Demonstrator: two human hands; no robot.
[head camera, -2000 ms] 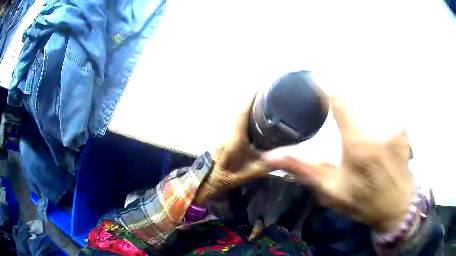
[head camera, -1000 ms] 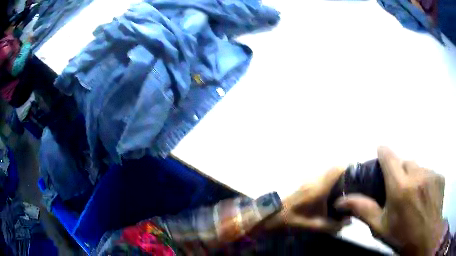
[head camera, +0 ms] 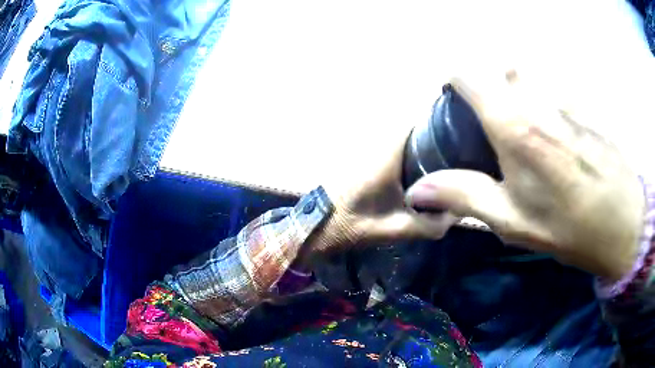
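Note:
A dark cylinder with a shiny metal band, which looks like the vacuum flask, is at the right of centre, over the white table's front edge. My left hand is wrapped around its lower left side; its fingers are mostly hidden behind the flask. My right hand is closed over the dark top end, with the thumb across the near side and the fingers over the far side. The right hand is slightly blurred. Whether the dark top is a separate lid cannot be told.
Blue denim garments are heaped on the table's left edge and hang over it. A blue bin or panel stands below the white table. Floral cloth covers my lap.
The view has swung right since one second ago, so the denim heap sits further left. Both hands and the flask appear higher and larger. My right hand, apart from the flask two seconds ago, now covers its top.

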